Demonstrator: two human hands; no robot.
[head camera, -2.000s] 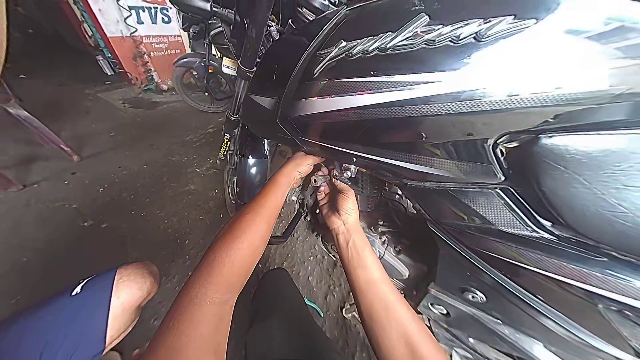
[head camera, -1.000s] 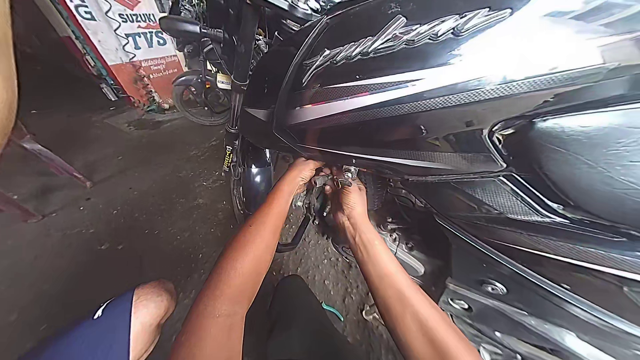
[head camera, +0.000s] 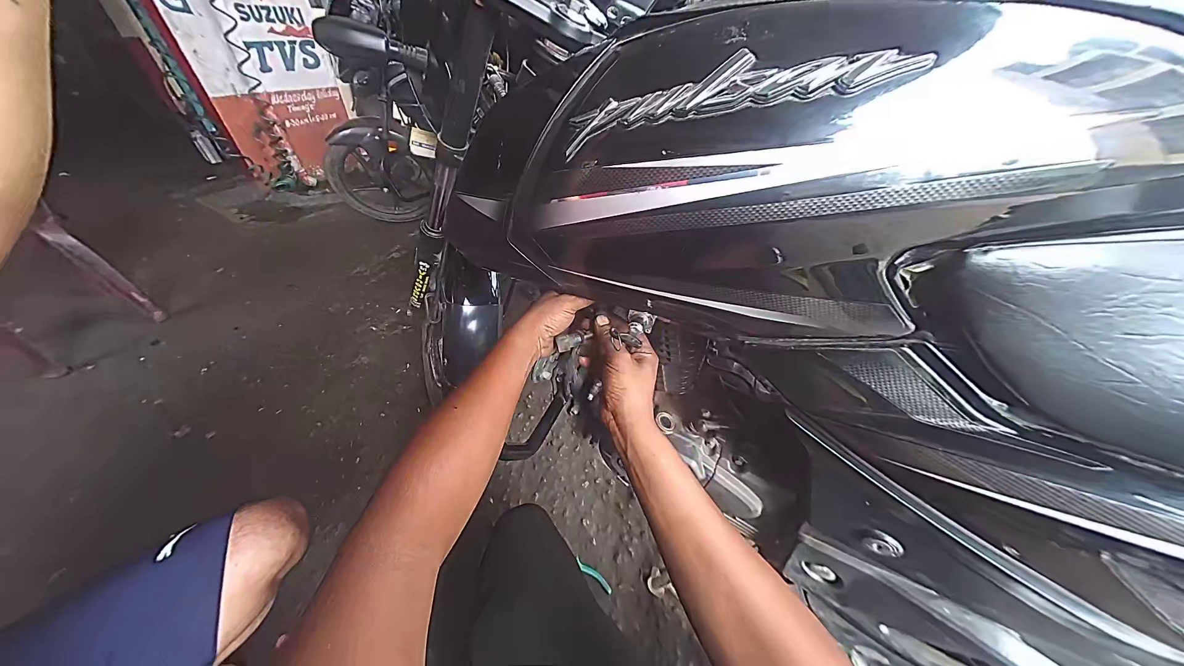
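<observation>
A black Pulsar motorcycle's fuel tank (head camera: 740, 148) fills the upper right. Beneath its front lower edge, my left hand (head camera: 557, 322) reaches in around a small metal part (head camera: 566, 344); its fingertips are partly hidden, and its grip cannot be made out. Close on its right, my right hand (head camera: 629, 365) has its fingers bent at a dark carburetor-like part (head camera: 627, 339), thumb uppermost. A small metal fitting (head camera: 640, 321) shows just above those fingers. The finned engine cylinder (head camera: 683, 361) stands to the right of my right hand, with the engine's side cover (head camera: 731, 486) lower down.
The front mudguard (head camera: 474, 324) and fork are left of my hands, and a black crash bar (head camera: 536, 442) curves below them. Another person's knee (head camera: 268, 536) is at the lower left. A chair's leg (head camera: 102, 264), a painted wall (head camera: 282, 111) and a second motorcycle's wheel (head camera: 379, 176) lie beyond.
My right hand's fingers have shifted slightly around the part under the tank. My left hand stays in about the same place.
</observation>
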